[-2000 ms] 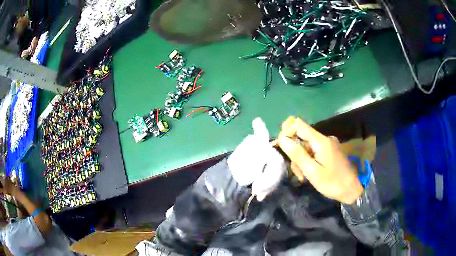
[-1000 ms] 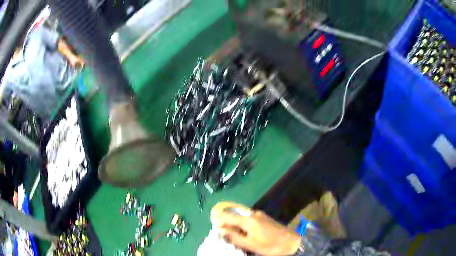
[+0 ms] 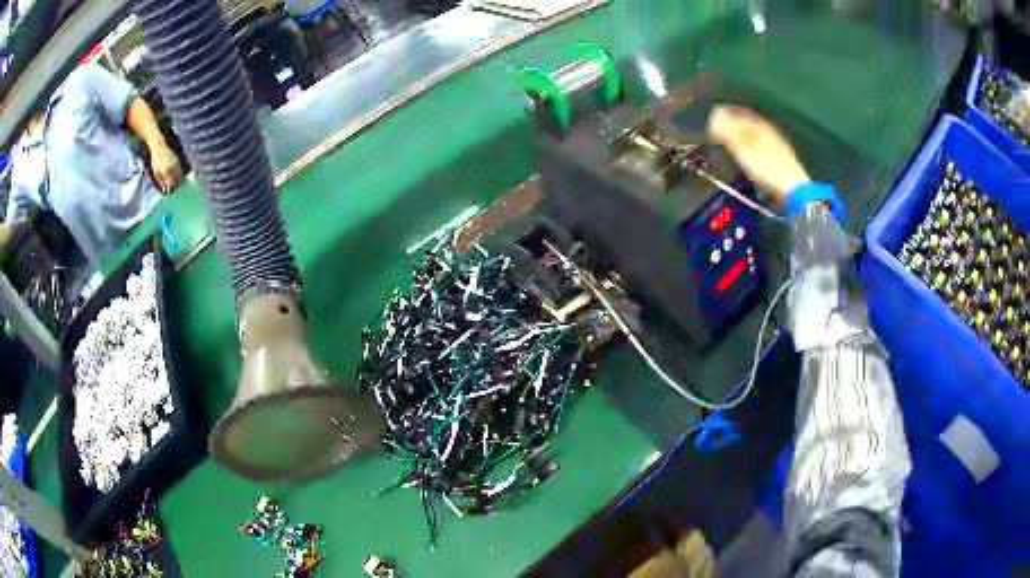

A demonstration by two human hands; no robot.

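Note:
My right hand (image 3: 759,147), bare with a blue wristband, reaches over the far right of the soldering station (image 3: 633,231), a dark box with red digits. The hand is blurred, and I cannot tell whether its fingers hold anything. A green solder spool (image 3: 574,79) sits at the back of the station. A pale cable loops from the station's front. The tangled pile of lead wires with black parts (image 3: 474,378) lies to the station's left. My left hand is out of the picture.
A fume extractor hood (image 3: 288,429) hangs left of the wires. A black tray of white parts (image 3: 122,378) lies further left, with small circuit boards (image 3: 296,544) near the bottom. Blue bins (image 3: 904,243) stand at the right. A person (image 3: 85,158) is at the upper left.
The view has swung up and to the right. My right hand has moved from in front of my lap to above the soldering station. My gloved left hand has left the picture.

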